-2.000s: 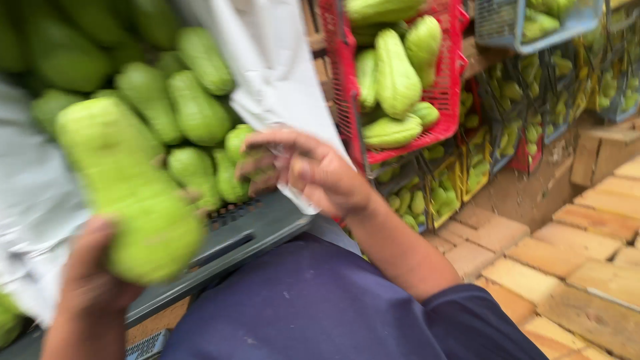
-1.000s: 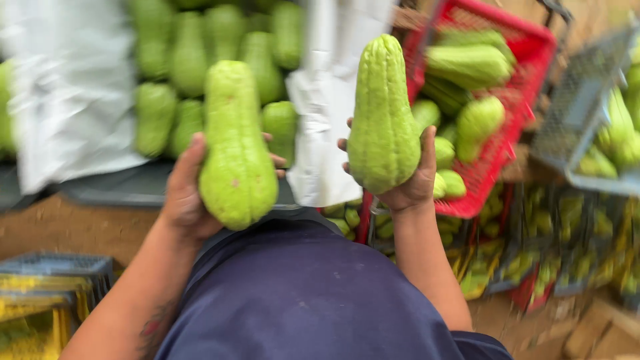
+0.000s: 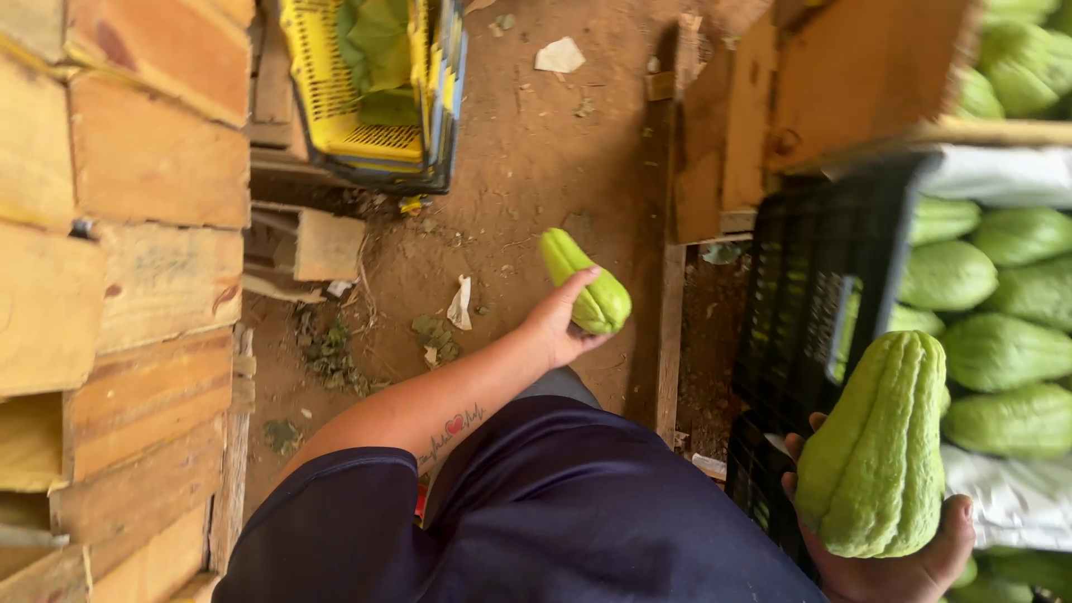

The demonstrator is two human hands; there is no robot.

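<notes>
My left hand [image 3: 569, 322] grips a pale green chayote [image 3: 586, 283] over the dirt floor, thumb across its upper side. At the lower right, my right hand [image 3: 888, 536] holds a larger, ribbed chayote [image 3: 875, 452] upright, its wide end in the palm and the fingers mostly hidden behind it. That one is beside a black plastic crate [image 3: 825, 276], in which several chayotes [image 3: 1009, 352] lie in rows with white paper lining [image 3: 997, 494] around them.
Stacked wooden crates [image 3: 159, 285] rise along the left. Nested yellow plastic baskets [image 3: 368, 142] holding green leaves stand at the top. A wooden box [image 3: 871, 75] with chayotes is at the upper right. Along the dirt floor [image 3: 502, 201] lie a wooden beam [image 3: 670, 335], leaves and paper scraps.
The view has swung far round, from the red and grey crates to the dirt floor and wooden crates. Both hands held chayotes a second ago; they are now farther apart.
</notes>
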